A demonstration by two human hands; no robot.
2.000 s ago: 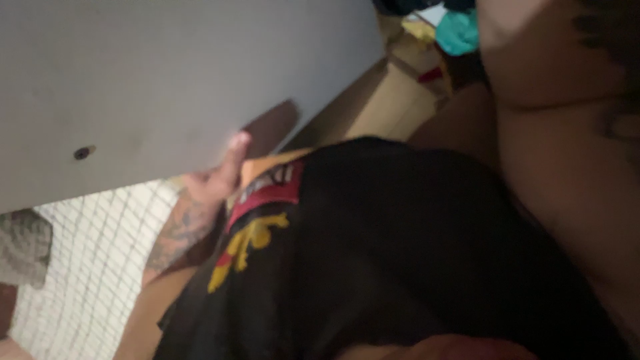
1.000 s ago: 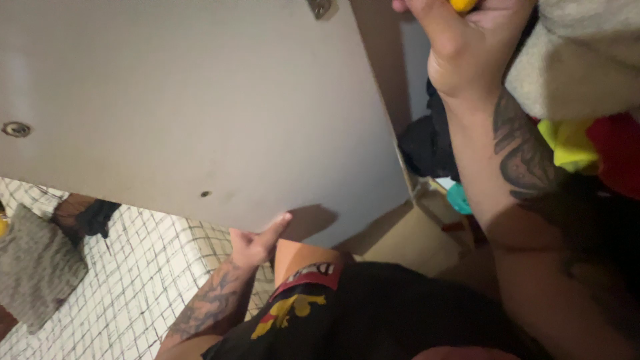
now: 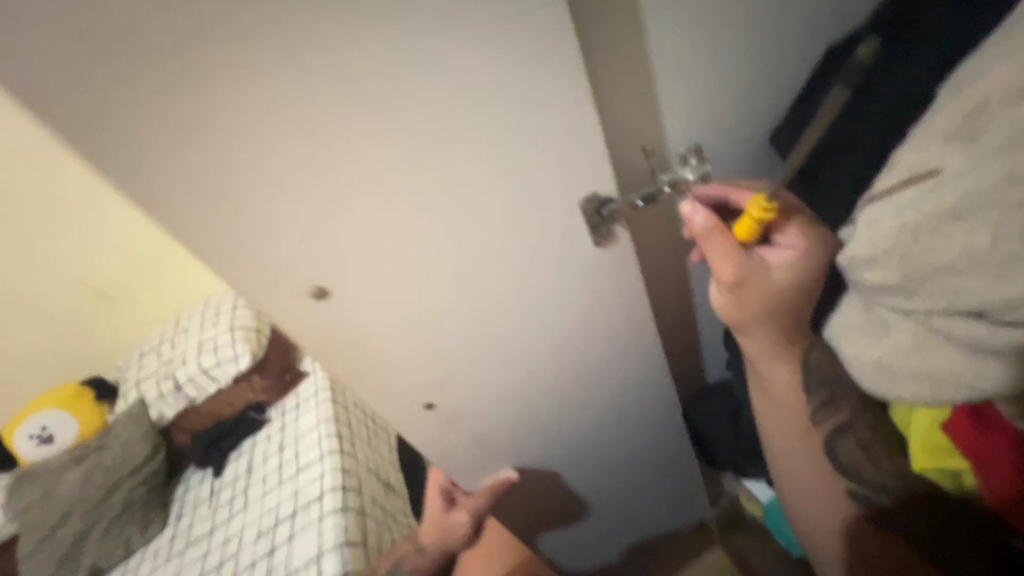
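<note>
A white cabinet door (image 3: 432,192) stands across the middle. At its right edge a metal hinge (image 3: 652,188) joins it to the cabinet side panel. My right hand (image 3: 760,264) is at the hinge, thumb and fingertips close together near its inner end. Held in the same hand is a screwdriver with a yellow handle (image 3: 756,218); its blurred shaft points up and to the right. Low at the door's lower edge is my left hand (image 3: 460,512), its thumb or a finger stretched along the panel. Its grip on the edge is partly hidden.
Hanging beige cloth (image 3: 936,264) and dark clothes (image 3: 832,112) crowd the cabinet on the right, with yellow and red cloth (image 3: 988,448) below. At left, a bed with a checked cover (image 3: 280,480) holds a grey pillow (image 3: 92,496) and a yellow plush toy (image 3: 52,424).
The view has swung up and left. My right hand, at the top edge a second ago with something yellow in it, is now at the hinge. My left hand remains by the door's lower edge.
</note>
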